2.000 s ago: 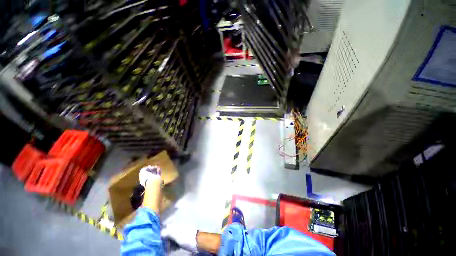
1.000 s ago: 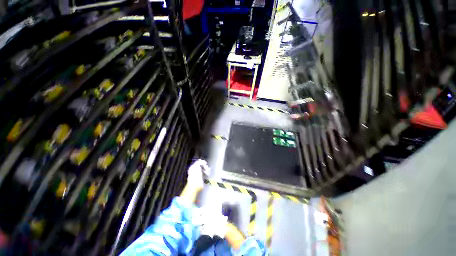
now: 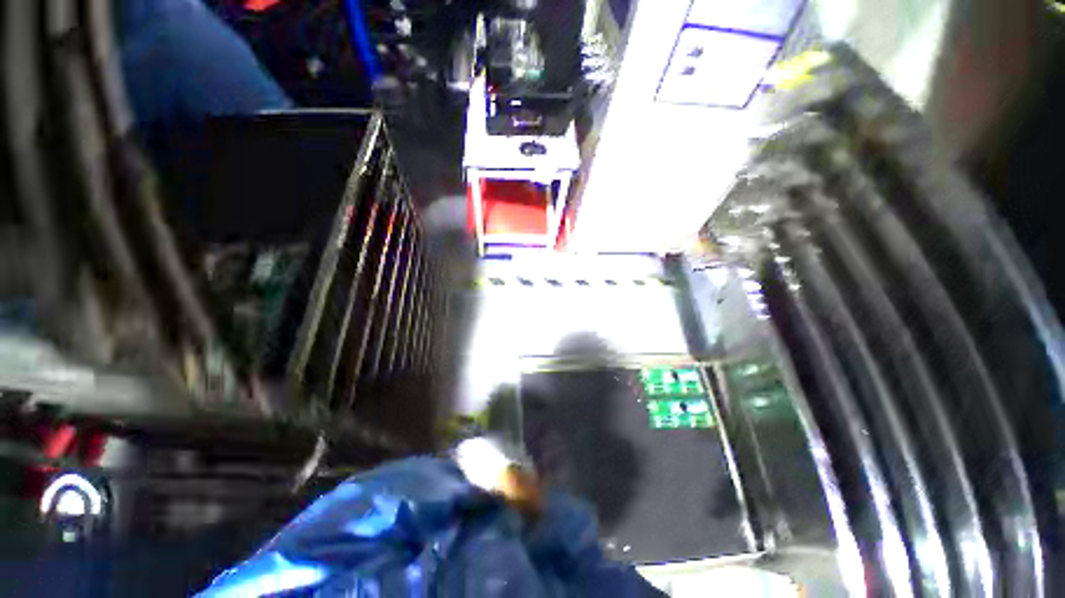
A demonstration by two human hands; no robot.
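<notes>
A black mat or shelf surface with metal edges point(image 3: 584, 467) lies low in front of me. Green circuit boards point(image 3: 680, 398) sit on its upper right part. One white-gloved hand point(image 3: 485, 463) of mine is blurred at the bottom centre, by the mat's left side, with a bare wrist beside it. I cannot tell which hand it is, or whether it holds anything. Blue sleeves point(image 3: 385, 526) cover the bottom edge and hide the other hand.
A rack cart point(image 3: 380, 245) stands at the left, and blurred rack bars point(image 3: 864, 350) curve down the right. A white trolley point(image 3: 520, 152) with a red lower part stands ahead beside a pale cabinet point(image 3: 642, 152). A blue-clothed part of a person point(image 3: 193, 58) shows at the upper left.
The view has moved forward, so the mat with its boards is closer and lower. The near left rack has slid towards the left edge. The sleeves now bunch together at the bottom.
</notes>
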